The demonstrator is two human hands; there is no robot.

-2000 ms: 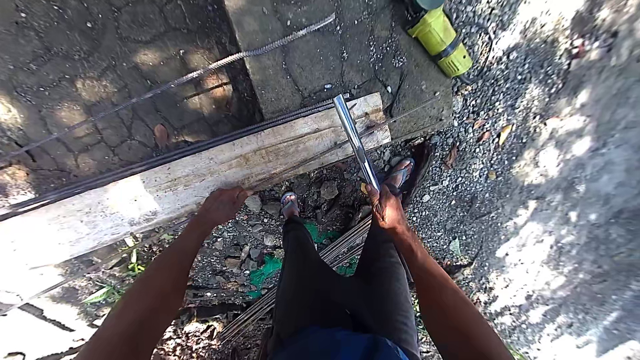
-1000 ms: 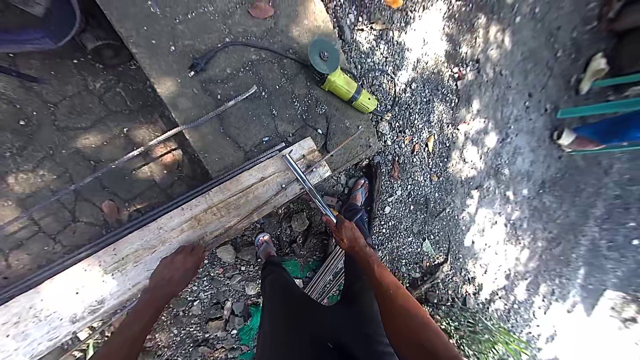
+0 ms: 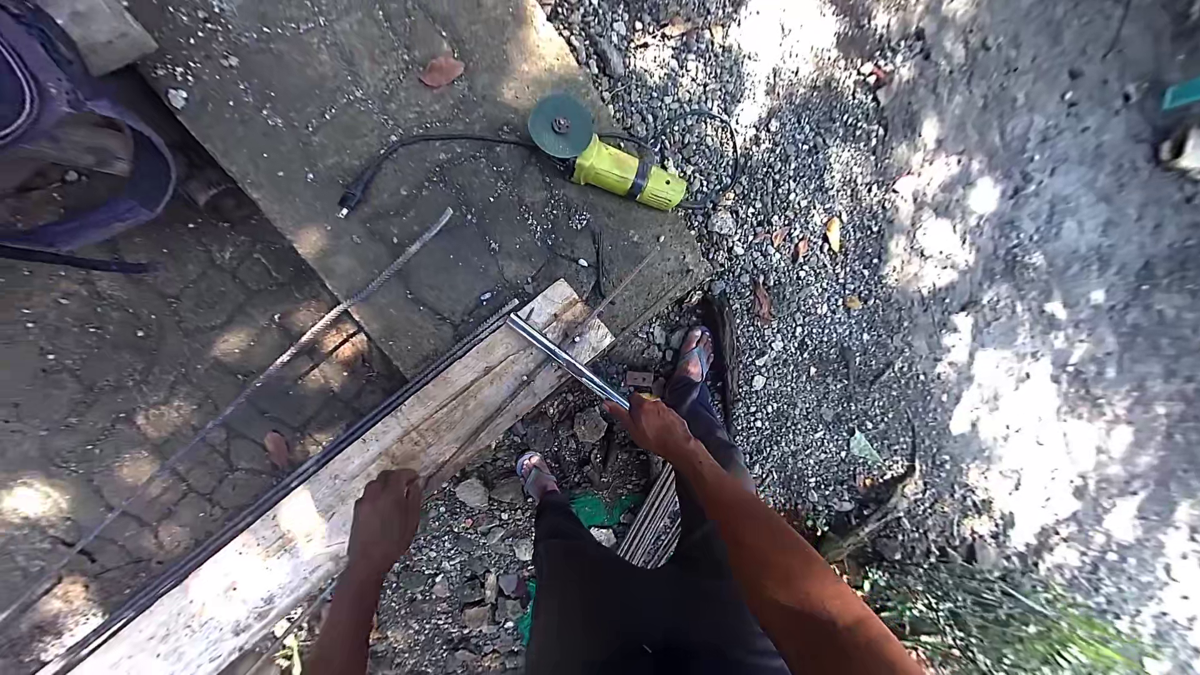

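My right hand (image 3: 656,427) is closed around the lower end of a shiny metal tube (image 3: 567,360), whose far end lies over the end of a weathered wooden plank (image 3: 469,412). A thin rebar (image 3: 525,380) runs lengthwise on the plank and sticks out past its end. My left hand (image 3: 386,514) is curled at the plank's near edge, around the line of this rebar; the fingers are partly hidden. Several dark rebars (image 3: 375,412) lie along the plank's far side.
A yellow angle grinder (image 3: 623,173) with a green disc rests on the concrete slab (image 3: 441,281), its plug (image 3: 349,199) to the left. A ribbed rod (image 3: 347,305) crosses the slab's edge. Stones, green netting (image 3: 600,509) and a bundle of thin rods (image 3: 652,525) lie around my feet.
The view has shifted, bringing the whole grinder and its plug into sight. Both hands stay by the plank, the right one still holding the tube across it.
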